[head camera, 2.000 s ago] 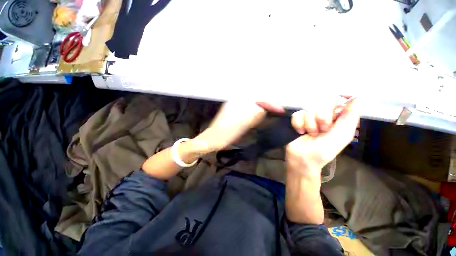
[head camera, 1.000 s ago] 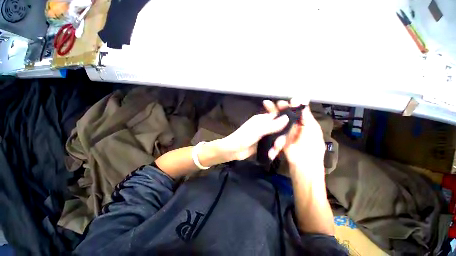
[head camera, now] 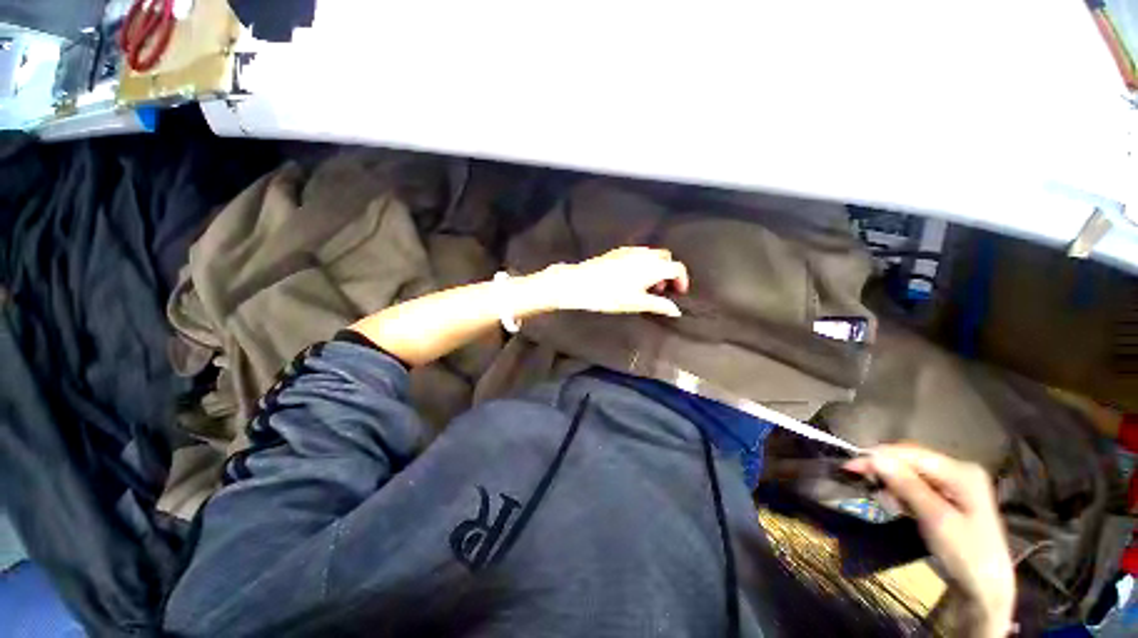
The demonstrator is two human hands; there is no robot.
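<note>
The brown garment point(head camera: 736, 268) lies bunched on my lap, its folded waistband edge running towards a small black-and-white label point(head camera: 840, 329). My left hand point(head camera: 624, 282), with a pale band on the wrist, holds the garment at this edge with curled fingers. My right hand point(head camera: 936, 489), slightly blurred, is off to the right and pinches the end of a thin pale rod point(head camera: 799, 426). The rod slants up and left, its far end over the garment's near edge. A black strip point(head camera: 861, 533) hangs blurred below my right hand; its attachment is unclear.
The white table point(head camera: 649, 100) spans the top. Red-handled scissors point(head camera: 147, 35) lie on cardboard point(head camera: 187, 62) at upper left, beside black cloth point(head camera: 272, 15). Black cloth point(head camera: 87, 287) is piled left, more brown cloth point(head camera: 312, 249) beside it. Cardboard point(head camera: 1048, 312) stands right under the table.
My hands were together with the black strip near the table edge. They have parted: the left now holds the garment, the right has moved down and right with the rod. The view has shifted downward.
</note>
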